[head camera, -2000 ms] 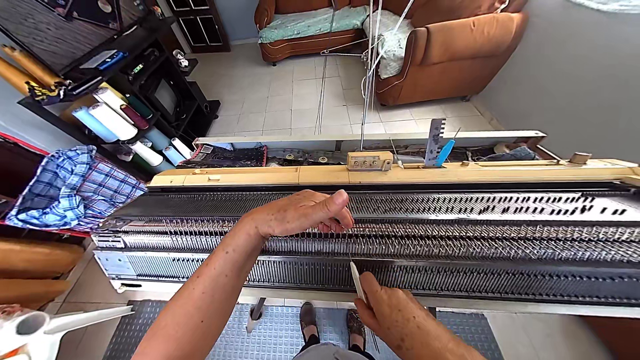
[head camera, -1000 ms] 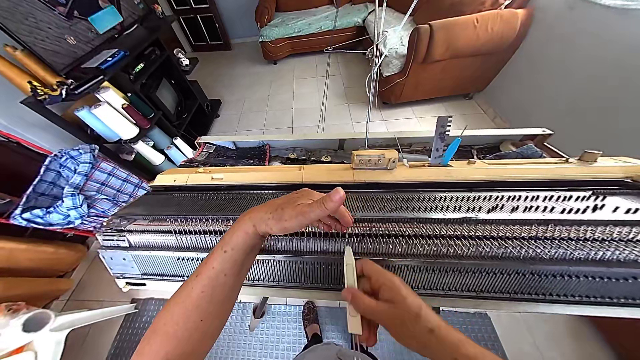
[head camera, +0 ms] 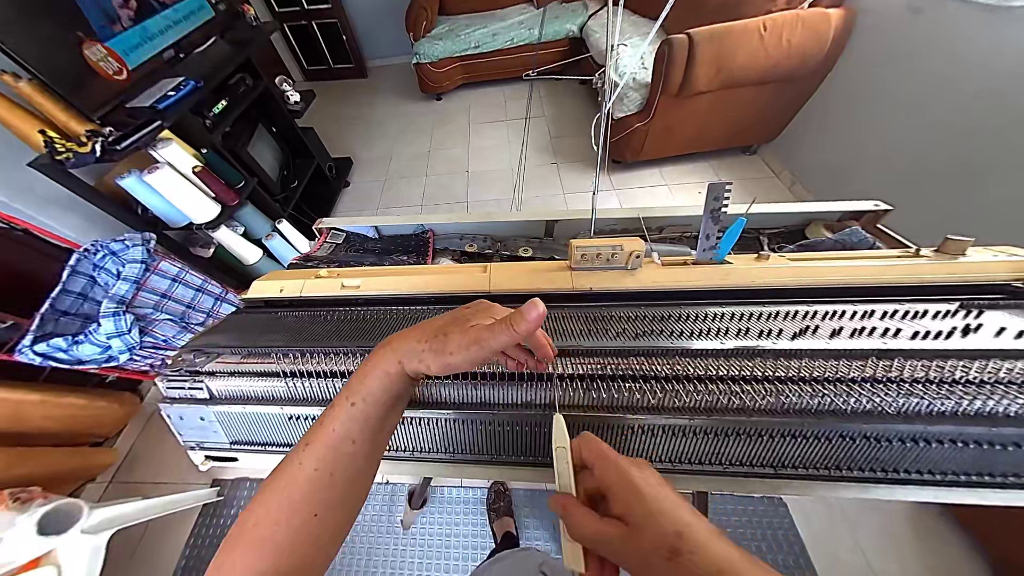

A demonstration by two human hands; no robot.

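Note:
A double-bed knitting machine [head camera: 720, 436] spans the view from left to right, with rows of metal needles along both beds. My left hand [head camera: 480, 340] rests over the needles near the middle, thumb raised and fingers curled down toward them; whether the fingertips hold anything is hidden. Just below and right, my right hand [head camera: 620, 508] grips a cream-handled transfer tool [head camera: 563, 480], its thin metal end pointing up at the needles beside my left fingertips. Behind the beds, a cream row counter [head camera: 606, 254] sits on the rail, and a grey notched comb [head camera: 712, 222] stands near a blue-handled tool [head camera: 731, 238].
Thin upright yarn guide rods [head camera: 602, 160] rise behind the counter. Yarn cones [head camera: 182, 192] stand on a black shelf at left, near a blue plaid cloth [head camera: 120, 300]. Brown sofas [head camera: 720, 88] are beyond. A white plastic object [head camera: 64, 528] is at lower left.
The tool in my right hand was held low and tilted, then more upright at the front bed; its metal end now reaches the needles. My left hand has stayed about where it was.

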